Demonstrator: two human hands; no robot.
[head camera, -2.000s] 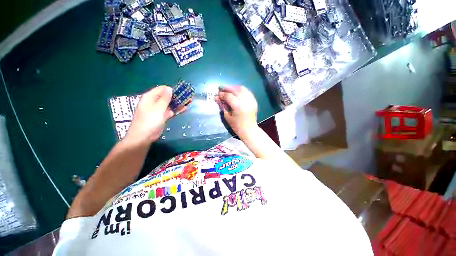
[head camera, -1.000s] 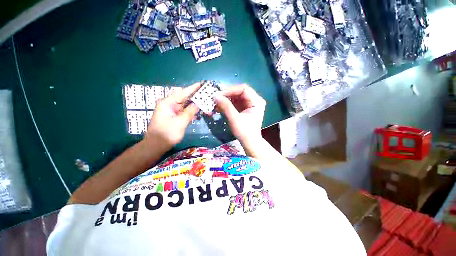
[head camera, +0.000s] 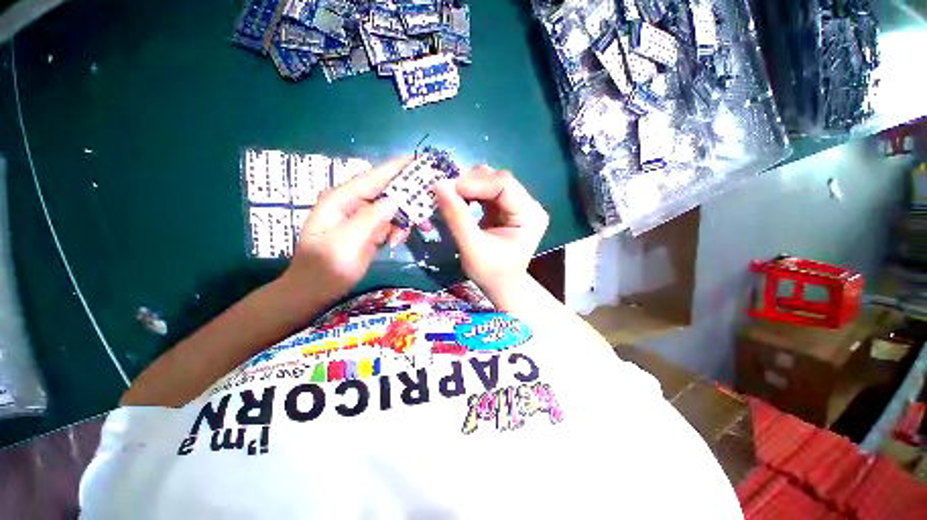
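Observation:
A circuit board (head camera: 415, 186) with a white dotted sticker on its face is held tilted above the bench. My left hand (head camera: 346, 225) grips it by its left and lower edge. My right hand (head camera: 495, 221) has its thumb and forefinger at the sticker's right edge; whether they grip the board or only press on it is hard to tell. The sticker sheet (head camera: 269, 232) with white dotted rectangles lies flat beside and partly behind my left hand. A pile of loose blue boards (head camera: 351, 39) lies beyond my hands.
A clear plastic tray (head camera: 666, 183) with whitish boards lies at the right, with dark stacked trays (head camera: 821, 66) past it. A clear-wrapped stack (head camera: 15, 305) is at the left edge. Beyond the bench edge are a red crate (head camera: 806, 293) on cardboard boxes (head camera: 783, 368) and red plastic trays (head camera: 823, 467).
Two seconds ago my hands were apart, with a bare blue board in the left. They came together, and the board now shows a white sticker. Since one second ago they have barely moved.

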